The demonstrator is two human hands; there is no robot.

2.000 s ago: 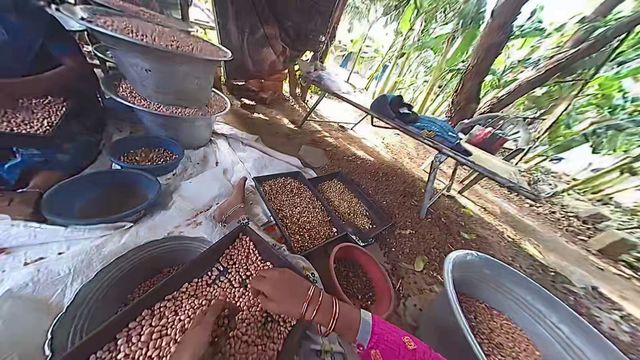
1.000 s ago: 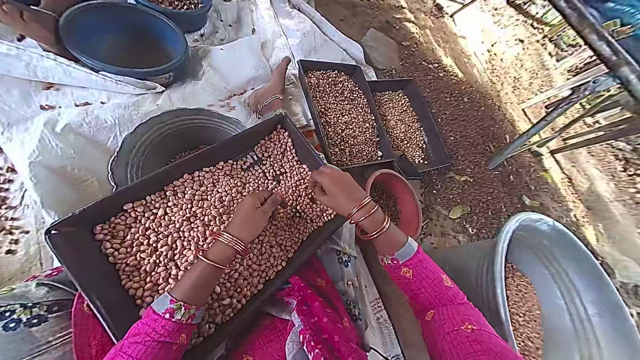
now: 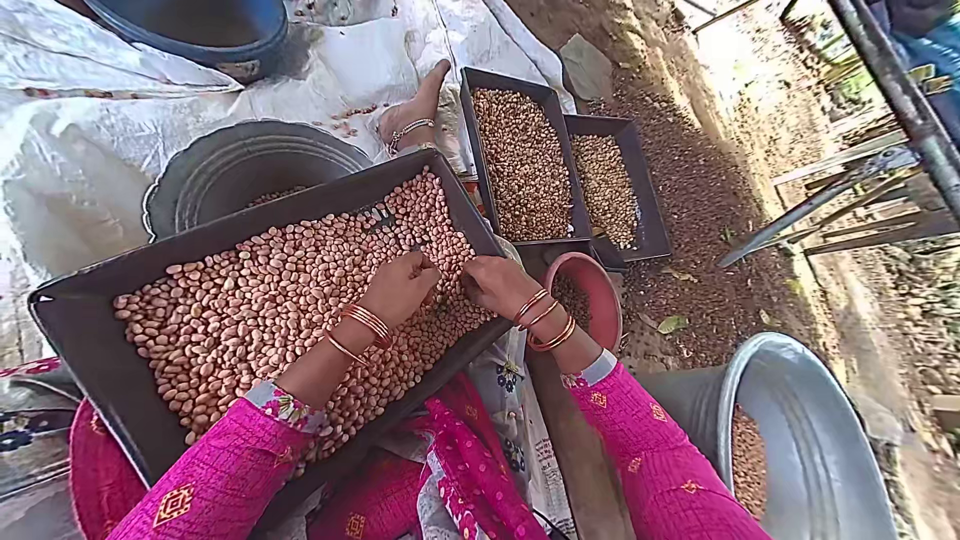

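A dark rectangular tray (image 3: 105, 390) lies tilted across my lap, holding a thick layer of pinkish shelled peanuts (image 3: 247, 307). My left hand (image 3: 403, 286) is over the right part of the peanuts, fingers curled down; whether nuts are in them is hidden. Close beside it, my right hand (image 3: 499, 285) bends its fingers at the tray's right side, their tips partly hidden. Thin bangles circle both wrists. A thinner patch of nuts shows dark tray bottom above my left hand.
Two dark trays (image 3: 559, 150) (image 3: 654, 202) of smaller, browner nuts stand beyond. Near my right wrist is a reddish bowl (image 3: 606, 304); a large metal basin (image 3: 817, 420) stands at lower right. A dark ridged basin (image 3: 187, 172) and blue tub (image 3: 255, 52) are at left, by a bare foot (image 3: 412, 112).
The view has swung down toward the tray since the oldest frame. Both hands stay over the peanuts; since one second ago, my left hand has its fingers more curled.
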